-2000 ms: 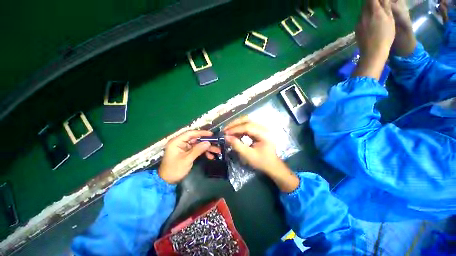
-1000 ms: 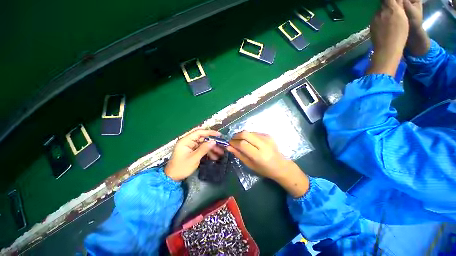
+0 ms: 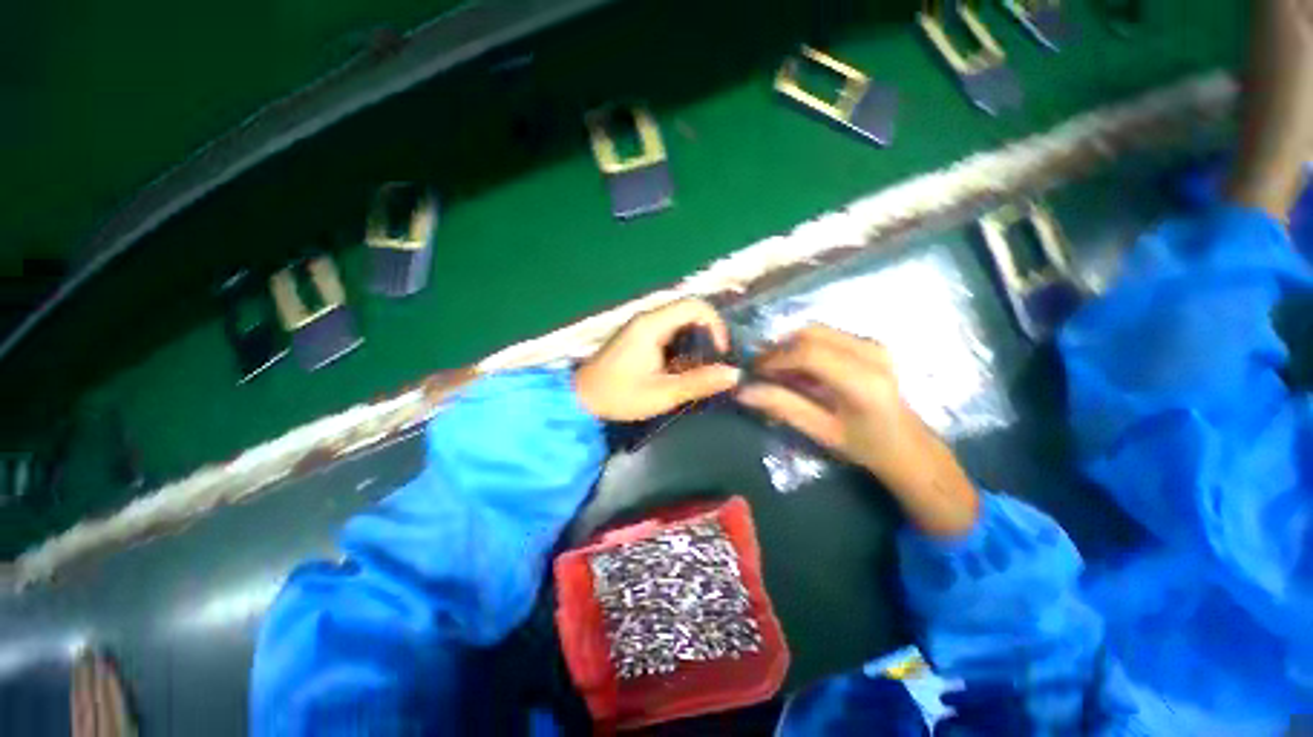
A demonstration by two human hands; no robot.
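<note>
My left hand (image 3: 660, 363) is curled around a dark phone housing (image 3: 694, 346), of which only a part shows between thumb and fingers. My right hand (image 3: 828, 386) is beside it on the right, thumb and forefinger pinched at the housing's edge; blur hides whether a small part is between them. The red parts bin (image 3: 579, 634) full of small silver cylinders (image 3: 677, 598) is below both hands. A glossy clear plastic bag (image 3: 922, 338) lies right of and partly behind my right hand.
The green conveyor belt (image 3: 504, 274) carries several spaced housings beyond the whitish edge strip (image 3: 850, 219). Another housing (image 3: 1034, 267) lies on the bench at right, beside another person's blue sleeve (image 3: 1195, 374). Blurred fingers (image 3: 101, 698) show at bottom left.
The view has shifted, so bench items sit further right. My left hand now wraps around a dark housing and the thin part earlier held between both hands is no longer clearly seen.
</note>
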